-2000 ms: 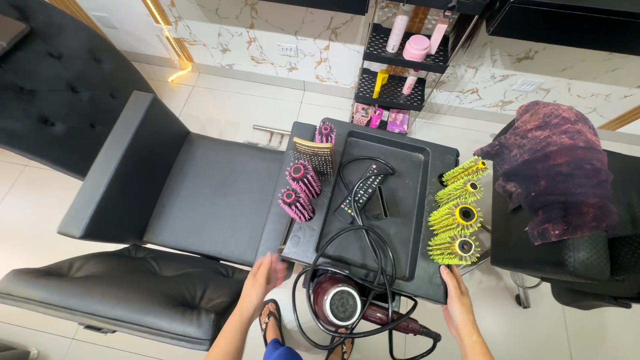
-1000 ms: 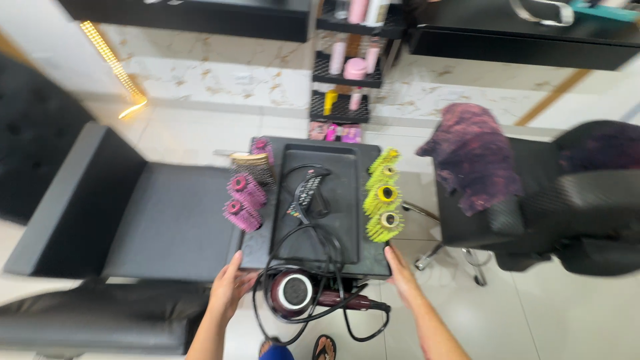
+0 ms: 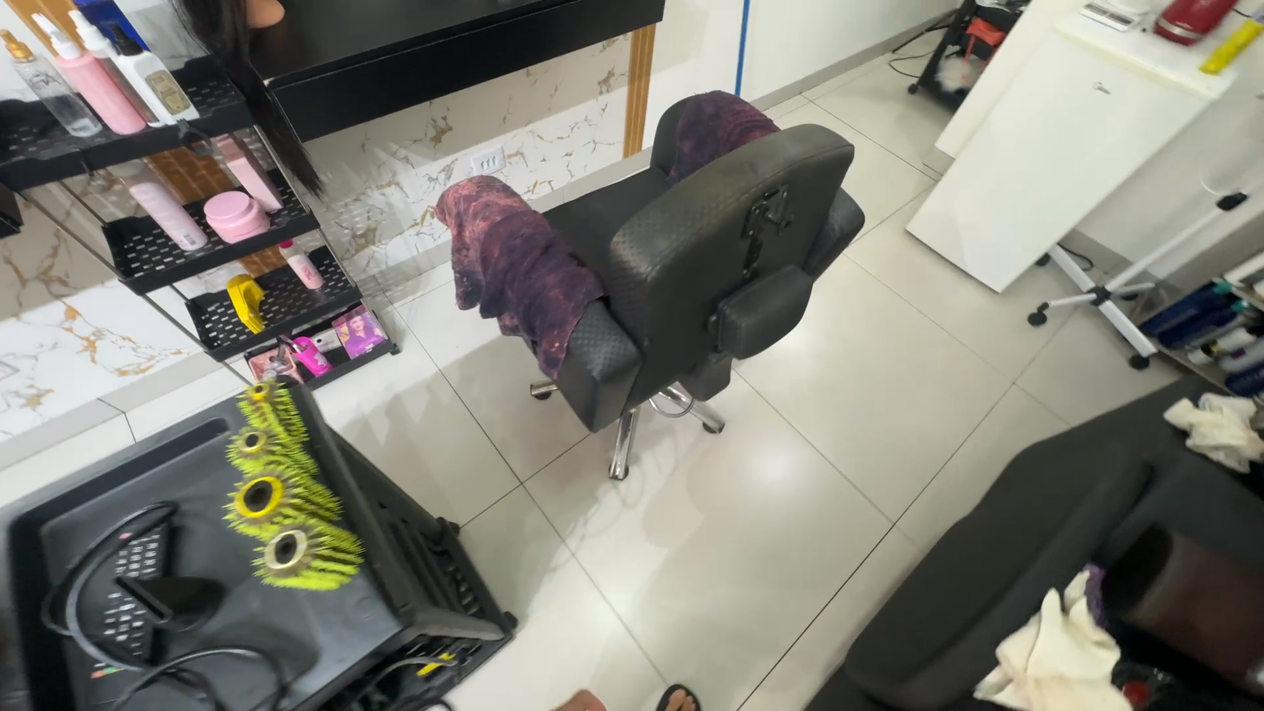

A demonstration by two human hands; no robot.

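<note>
My left hand is not in view. A small patch of skin at the bottom edge may be part of my right hand; what it touches is hidden. The black salon trolley (image 3: 395, 553) stands at lower left. Along its right side are several lime-green round hairbrushes (image 3: 260, 497), with barrel ends facing up. In the tray lie a black cable (image 3: 74, 592) and a dark object with rows of pale marks (image 3: 138, 568). Beyond the trolley, a black salon chair (image 3: 681, 247) faces away, a purple tie-dye cloth (image 3: 523, 257) over one armrest and similar cloth on the other.
A tiered black shelf rack (image 3: 148, 252) holding bottles, a pink jar (image 3: 236, 215) and a yellow item stands at upper left, beside a black wall counter (image 3: 474, 49). A white cabinet (image 3: 1066, 148) and wheeled stand (image 3: 1096, 294) are right. Dark seating (image 3: 987, 543) with pale cloths fills the lower right.
The view has swung far to the right. Both hands were at the trolley's near edge before; neither shows there now. The pink brushes and the hair dryer have left the view.
</note>
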